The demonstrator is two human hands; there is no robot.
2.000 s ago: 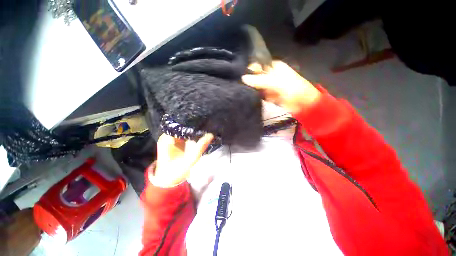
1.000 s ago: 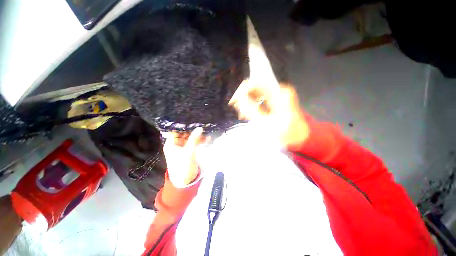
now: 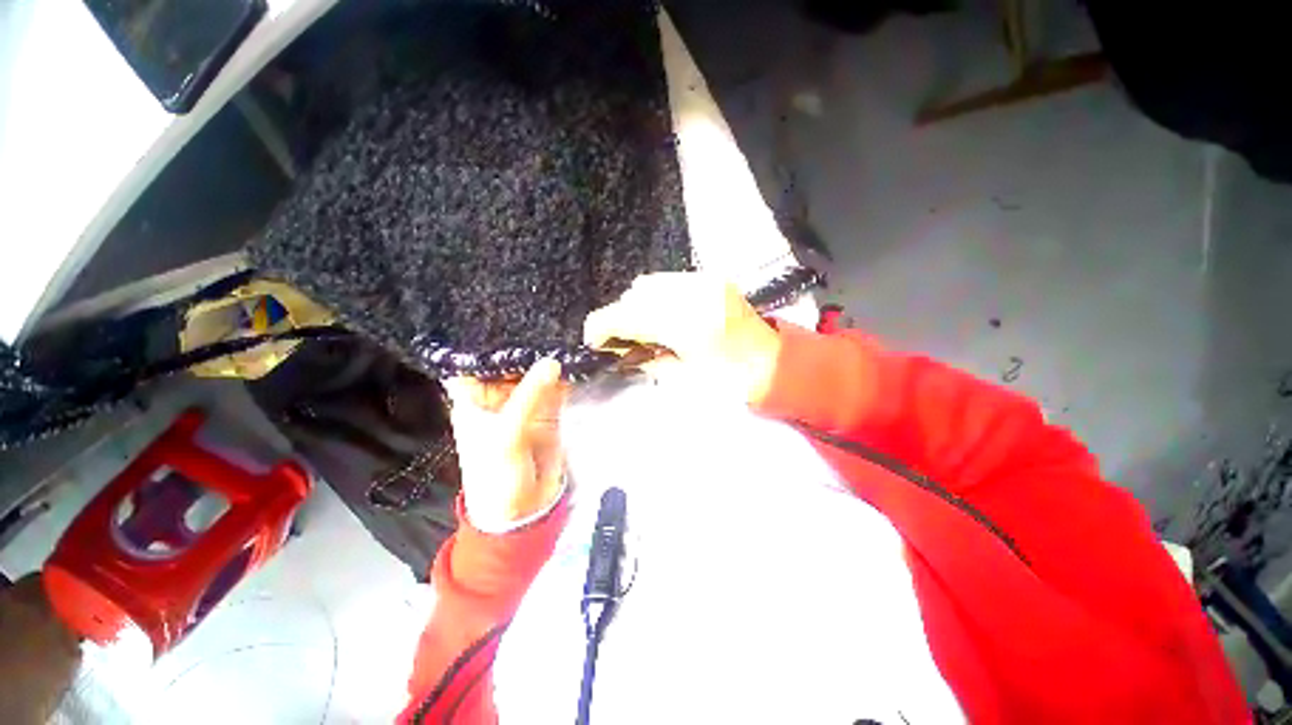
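A charcoal-black, nubby garment piece (image 3: 468, 213) spreads over my lap. A shiny black braid trim (image 3: 489, 360) with white glints runs along its near edge. My left hand (image 3: 507, 432) pinches this edge from below, thumb at the trim. My right hand (image 3: 687, 329) is at the right part of the same edge, fingertips close together at the trim; a small brownish or metallic thing shows under the fingers, too blurred to name. No needle or thread can be made out. A pale strip of cloth (image 3: 723, 170) lies right of the garment piece.
A white table (image 3: 71, 156) with a dark phone (image 3: 177, 50) is at upper left. A red plastic stool (image 3: 177, 531) stands at lower left, beside a person's arm (image 3: 36, 659). A loose black trim (image 3: 213, 344) crosses a yellowish bag lining (image 3: 248, 315). Dark cloth hangs at upper right.
My right hand has come down and left to the trimmed edge. The garment piece now lies spread wider, and the table and phone sit farther up and left. My left hand still holds the edge.
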